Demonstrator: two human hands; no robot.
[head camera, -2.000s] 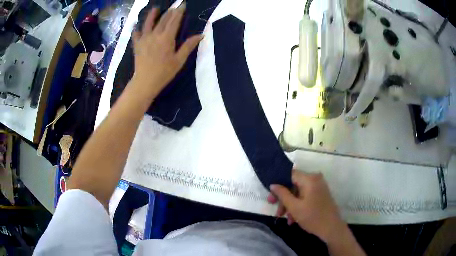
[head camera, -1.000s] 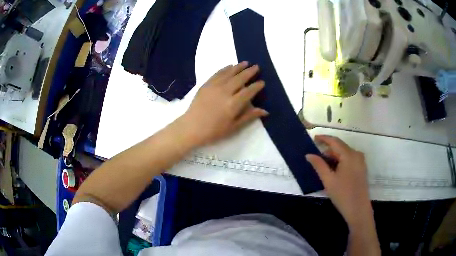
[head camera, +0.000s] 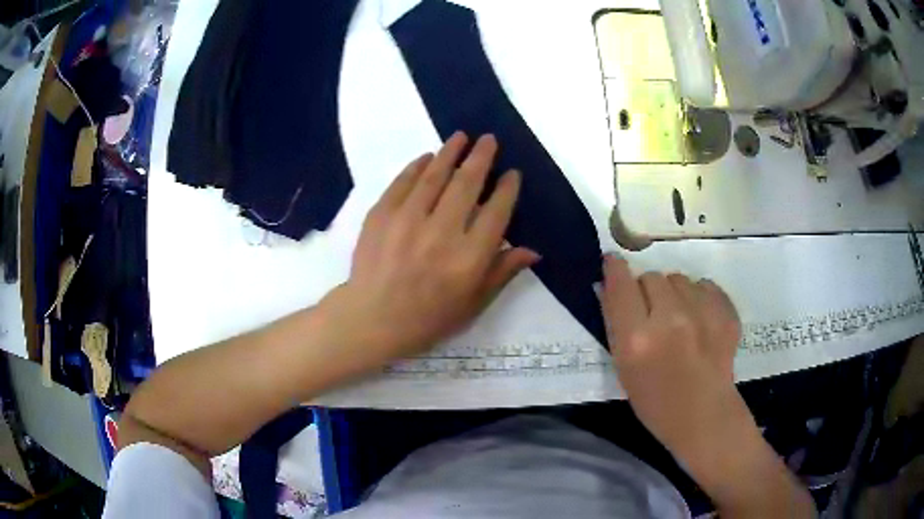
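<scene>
A curved black-navy fabric panel (head camera: 461, 86) lies slantwise on the white table, between the stacked pieces and the machine. My left hand (head camera: 436, 238) lies flat on the middle of the panel with its fingers apart. My right hand (head camera: 669, 329) pinches the panel's near right edge close to the ruler scale. The panel's near end is partly hidden by my right hand. Whether my right hand also holds a tool cannot be seen.
Stacked dark curved pieces (head camera: 268, 112) with a loose thread lie upper left. The sewing machine head (head camera: 780, 51) and its metal plate (head camera: 648, 132) are at upper right. A printed ruler (head camera: 486, 360) runs along the front edge. A blue bin (head camera: 329, 461) is below the table edge.
The view has shifted. My left hand has gone from the stacked pieces onto the panel. My right hand has moved from the panel's near end to its right edge, where the panel looks wider.
</scene>
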